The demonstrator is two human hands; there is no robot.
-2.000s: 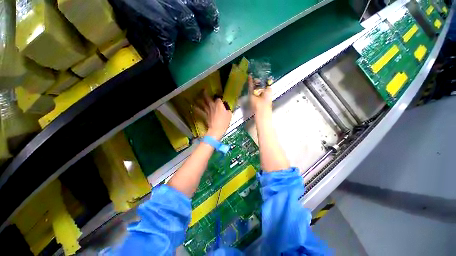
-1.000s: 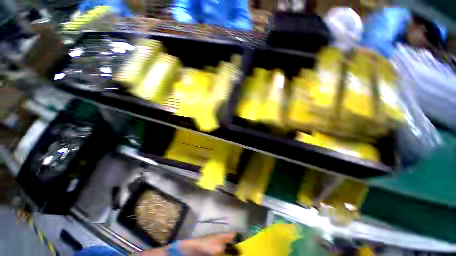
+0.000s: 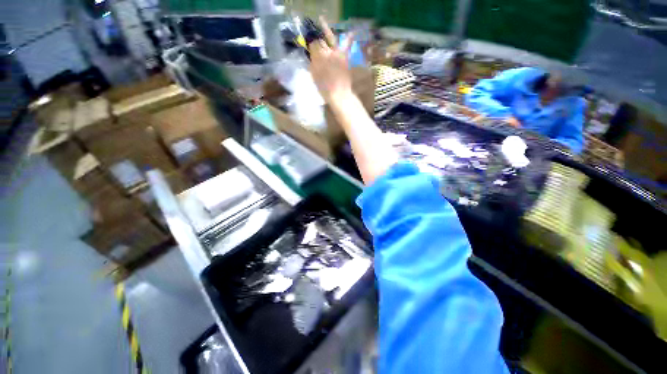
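Observation:
My right hand (image 3: 329,62) is raised at the top centre, reaching away over the line, with a bare wrist and a blue sleeve. Some fingers are spread; those on the left side look dark, like black finger cots. A small yellow mark shows beside them, but blur hides whether they hold anything. My left hand is not in view. Below and left of my arm, a black bin (image 3: 241,292) holds shiny, silvery bags or pieces. Right of my arm, a larger black bin (image 3: 505,270) holds shiny contents and stacked yellow strips (image 3: 585,226).
Cardboard boxes (image 3: 117,175) are piled on the left, by a grey floor with yellow-black tape (image 3: 129,329). A metal rail (image 3: 194,270) runs beside the near bin. A person in blue (image 3: 537,109) is across the line at the upper right. Cardboard and white plastic are near my hand.
The view has swung left to the boxes and the bins of shiny pieces. My left hand and the yellow piece near it have left view. My right arm is now in view, stretched out.

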